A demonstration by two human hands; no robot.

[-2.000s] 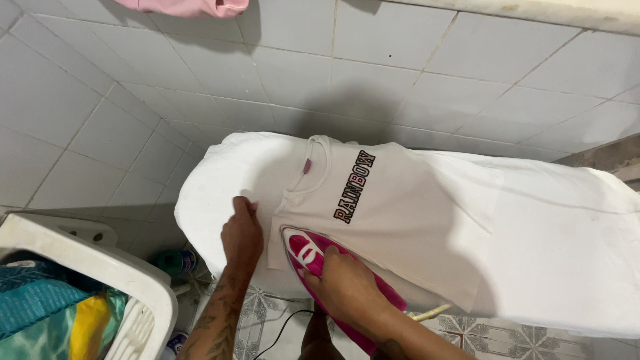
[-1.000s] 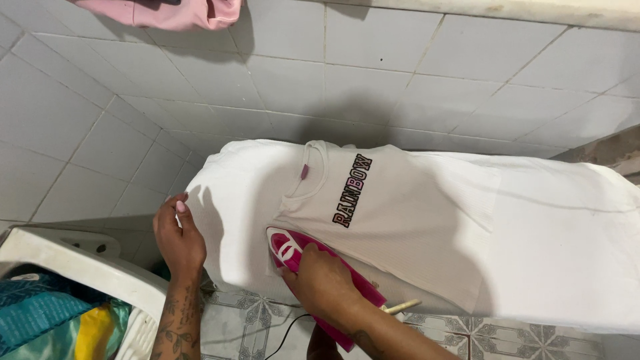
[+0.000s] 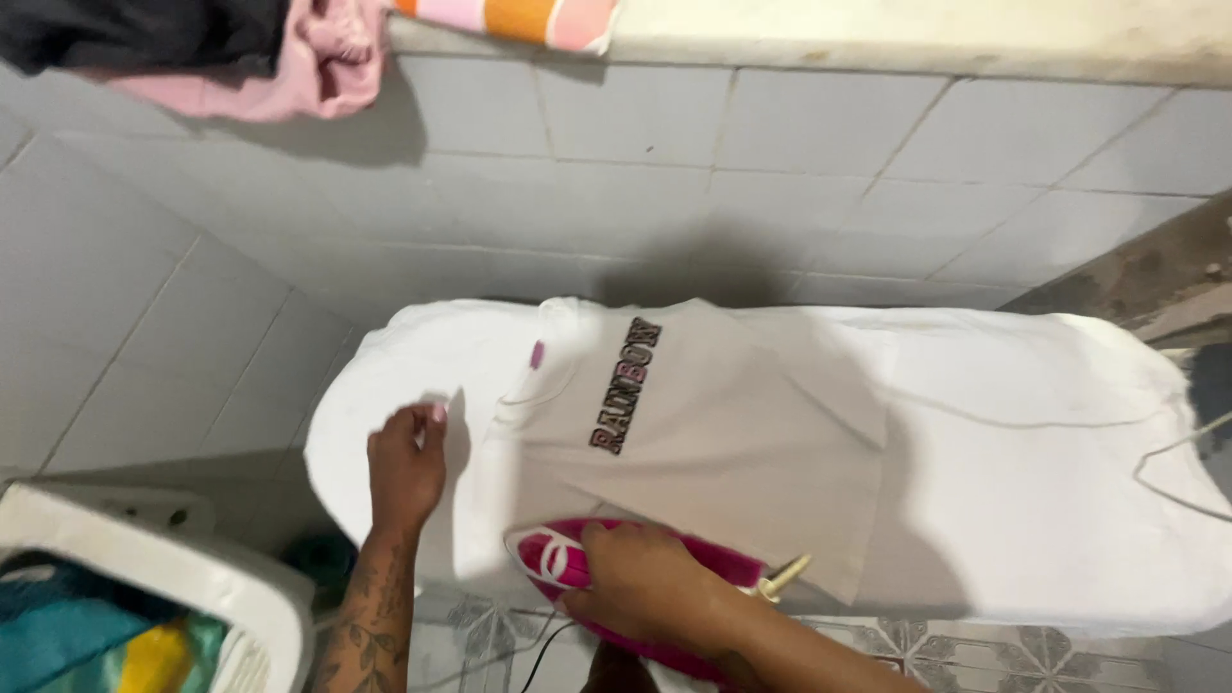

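A light T-shirt with a lettered print (image 3: 722,404) lies flat on a white-covered ironing board (image 3: 1020,481), its neck toward the left end. My right hand (image 3: 640,582) grips a magenta and white clothes iron (image 3: 549,558), whose tip points left over the shirt's near edge. The handle is mostly hidden under my fingers. My left hand (image 3: 409,462) is over the board's left end, left of the shirt's neck, its fingers curled and thumb raised; no object shows in it.
A white plastic basket (image 3: 221,577) with colourful cloth stands at lower left. Pink cloth (image 3: 332,67) and dark cloth (image 3: 144,34) hang at the pale ledge (image 3: 866,38) above the tiled wall. A thin cord (image 3: 1020,422) lies across the board's right part.
My left hand went from near the shirt's neck out to the board's left edge, then back over the board. My right hand stays on the iron near the shirt's near edge. The view has shifted.
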